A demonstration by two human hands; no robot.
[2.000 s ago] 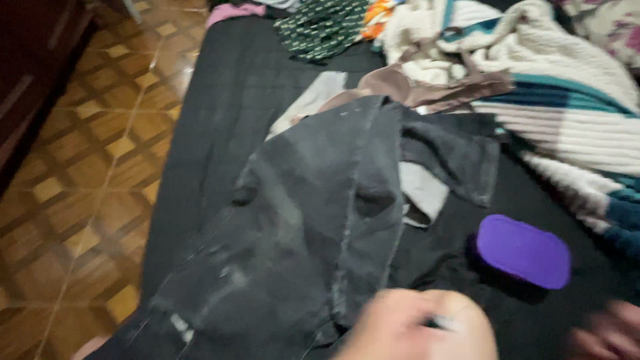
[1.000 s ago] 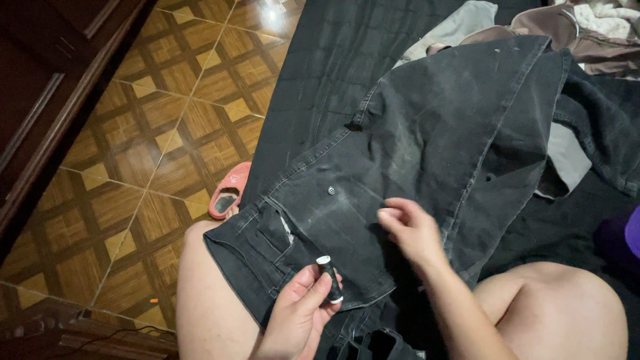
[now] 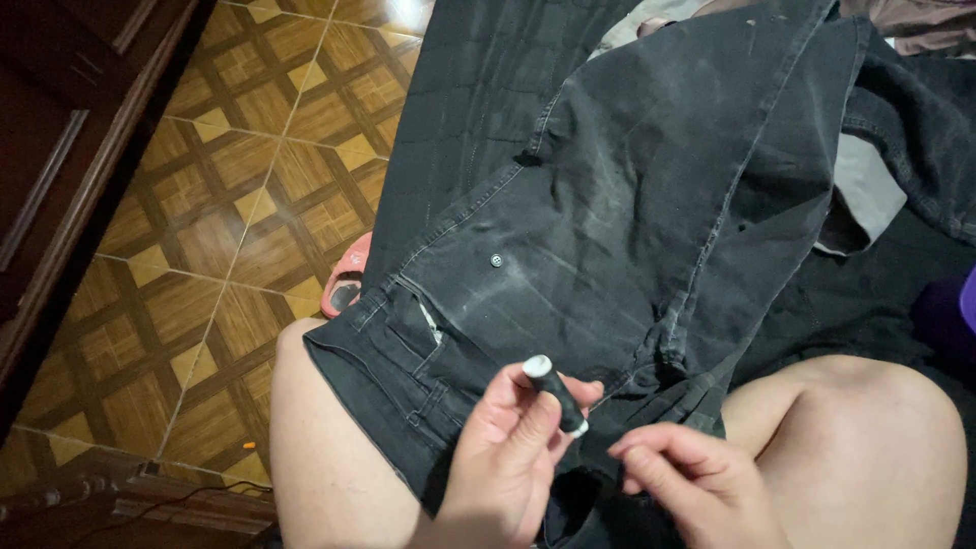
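Observation:
My left hand (image 3: 515,450) grips a spool of black thread (image 3: 560,400) with white ends, tilted between thumb and fingers. Just right of it is my right hand (image 3: 686,473), its thumb and forefinger pinched together near the spool's lower end; whether thread lies between them cannot be made out. Under both hands, black denim trousers (image 3: 610,191) spread over my lap and the bed, waistband toward me. A small four-hole button (image 3: 496,260) lies on the denim beyond the pocket opening.
Black bedding (image 3: 450,114) runs along the bed's edge. A purple container (image 3: 968,301) is partly in view at the right. Light and mauve clothes (image 3: 915,23) lie at the back. A pink clog (image 3: 348,278) shows by the tiled floor (image 3: 252,191); dark wooden furniture (image 3: 61,137) stands left.
My right hand has moved from above the denim, right of the button, down beside the spool. My left hand keeps hold of the spool. The view has shifted since the earliest frame.

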